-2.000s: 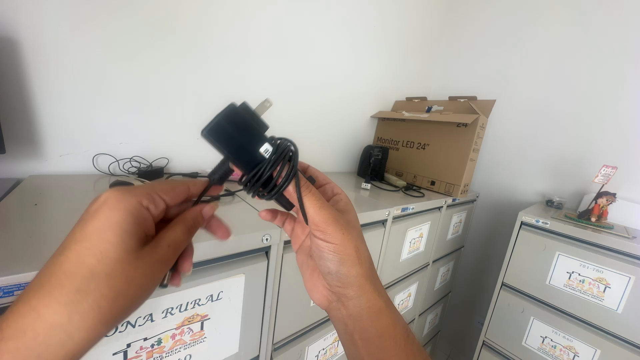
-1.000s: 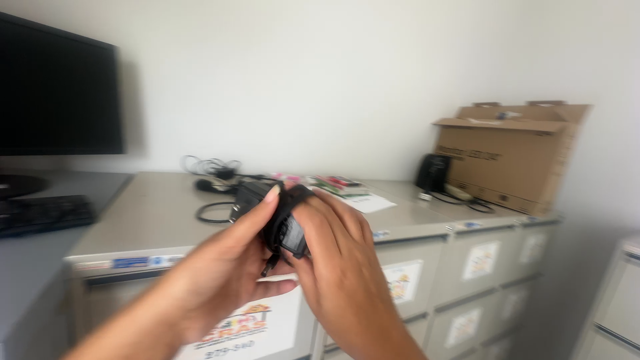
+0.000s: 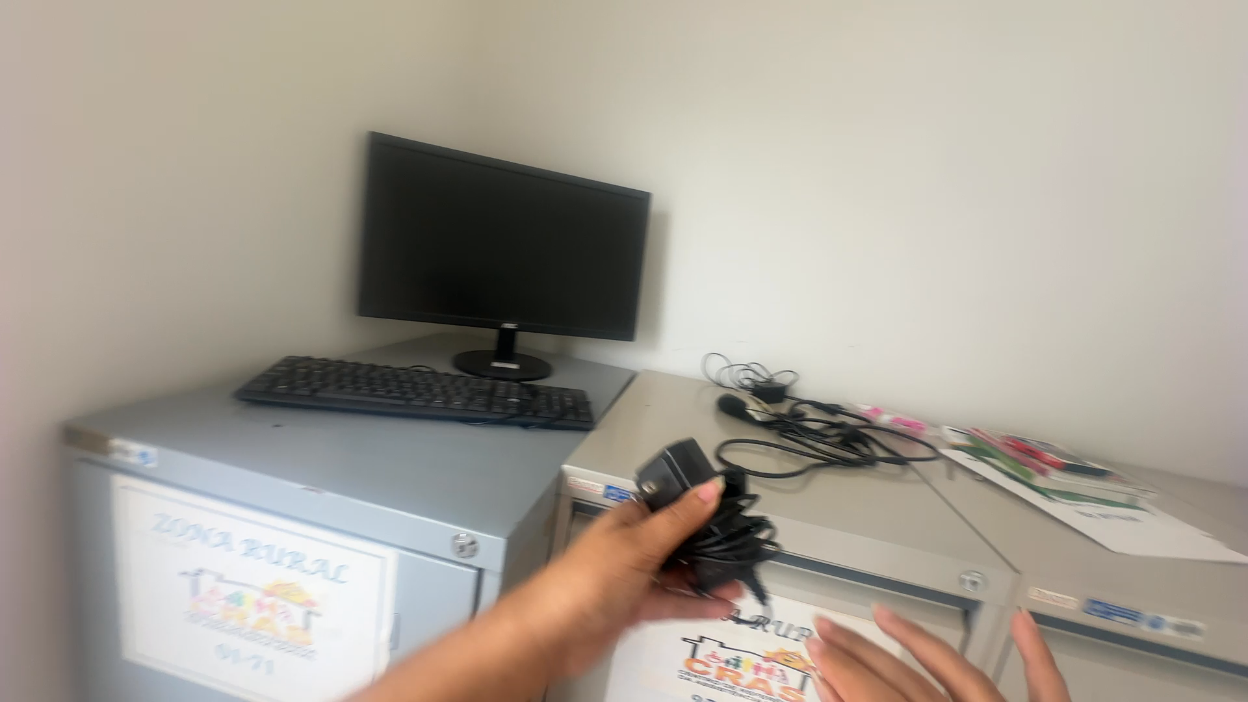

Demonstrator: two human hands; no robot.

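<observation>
My left hand (image 3: 634,575) grips a black power adapter (image 3: 678,470) with its black cable (image 3: 726,541) bundled in loops, thumb across the front. The bundle is in front of the near edge of a beige filing cabinet. To its right, low in the view, my right hand (image 3: 907,663) has its fingers spread, holding nothing, partly cut off by the bottom edge. Behind them on the cabinet top lies a tangle of black cables (image 3: 829,439) with another small black adapter (image 3: 768,392).
A black monitor (image 3: 502,239) and a black keyboard (image 3: 419,390) stand on the grey filing cabinet (image 3: 390,468) at left. Papers (image 3: 1102,507) and pink items (image 3: 892,419) lie on the beige cabinets (image 3: 877,507) at right. A wall rises behind.
The view has swung left to the monitor and keyboard. My right hand, which was on the adapter bundle together with my left, has let go and is apart from it.
</observation>
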